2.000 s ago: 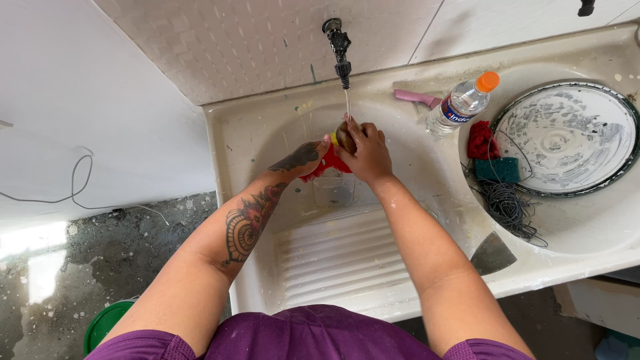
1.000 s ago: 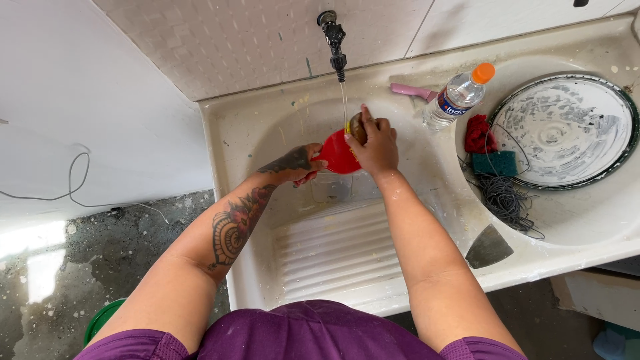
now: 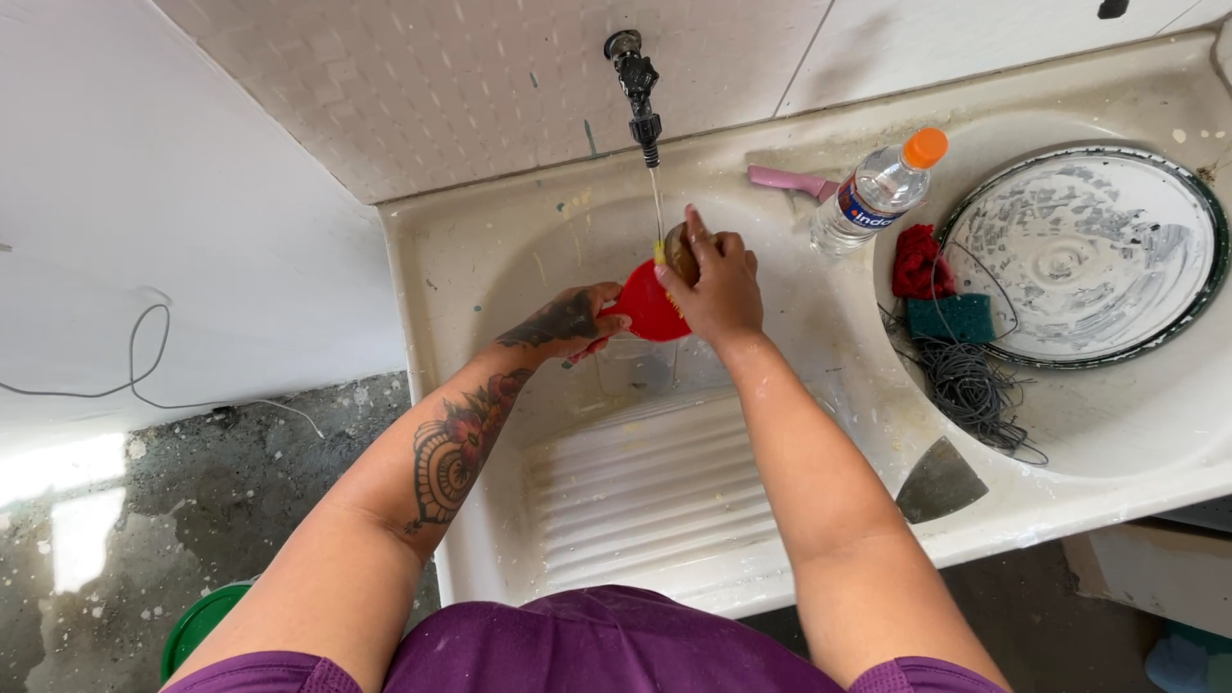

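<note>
Over the sink basin (image 3: 539, 260), my left hand (image 3: 577, 322) grips a red rounded plastic tool (image 3: 652, 306) by its narrow end. My right hand (image 3: 717, 279) is closed on a scrub brush (image 3: 681, 254) with a brownish back and yellow bristles, held against the red piece's right edge. A thin stream of water (image 3: 657, 202) runs from the black tap (image 3: 639, 87) onto the brush and the red piece. The red piece's underside is hidden, and my fingers cover part of the brush.
A clear bottle with an orange cap (image 3: 871, 197) stands by a pink handle (image 3: 789, 180). The right basin holds a large paint-smeared lid (image 3: 1088, 255), a red cloth (image 3: 921, 262), a green sponge (image 3: 951, 318) and tangled wire (image 3: 972, 385). A grey triangular blade (image 3: 941, 481) lies on the rim.
Two seconds ago the red piece was lower and mostly behind my hands; now its broad face shows beneath the tap. Both hands have kept their hold.
</note>
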